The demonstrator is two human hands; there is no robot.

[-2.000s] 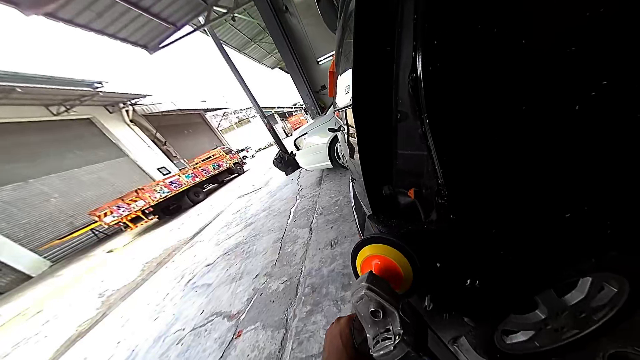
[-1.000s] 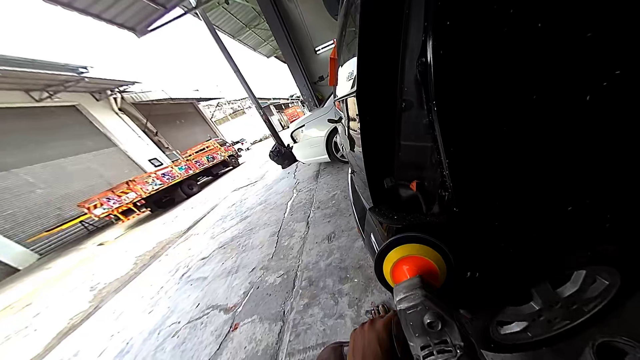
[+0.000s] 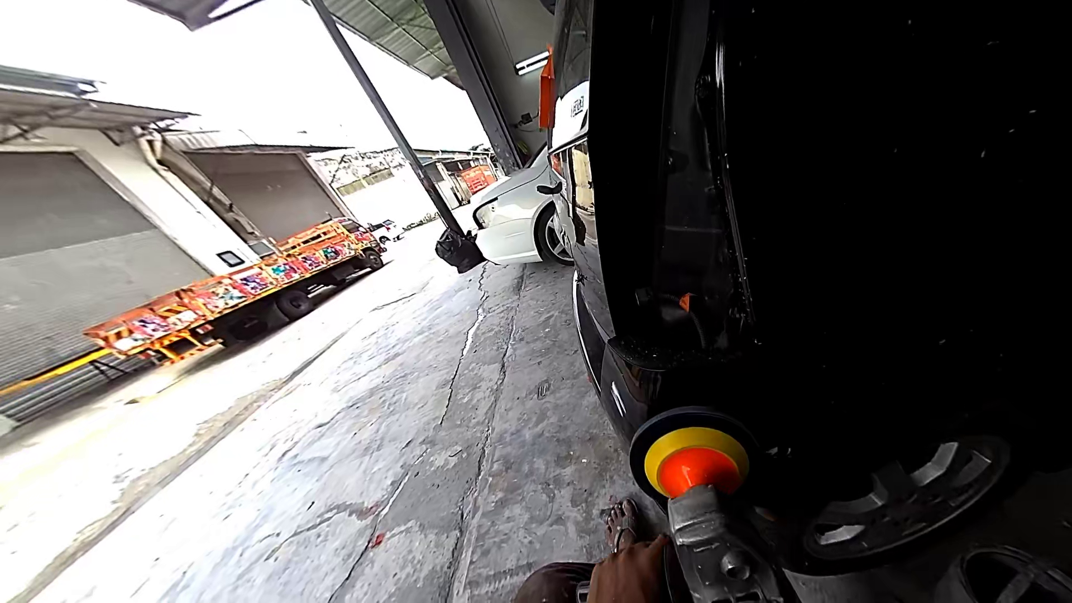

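Observation:
A rotary polisher (image 3: 727, 548) with a grey metal head, an orange and yellow backing plate and a dark round pad (image 3: 649, 435) is at the lower middle. Its pad is at the lower side of a black car (image 3: 662, 368), though the exact contact is too dark to see. My left hand (image 3: 628, 574) is closed at the left side of the polisher head, around what seems to be its side handle, mostly hidden. A band shows at the wrist. My right hand is not visible; the rear of the polisher runs out of the bottom of the frame.
An alloy wheel (image 3: 909, 502) shows at lower right, with another wheel (image 3: 1009, 578) below it. My sandalled foot (image 3: 621, 523) rests on the cracked concrete floor (image 3: 419, 444). Beyond are a white car (image 3: 511, 222), a leaning post (image 3: 389, 117) with a black bag (image 3: 458, 250), and an orange flatbed truck (image 3: 251, 289).
The polisher and my left hand have moved right along the black car since the earliest frame. My foot, not seen in the earliest frame, now shows beside the hand.

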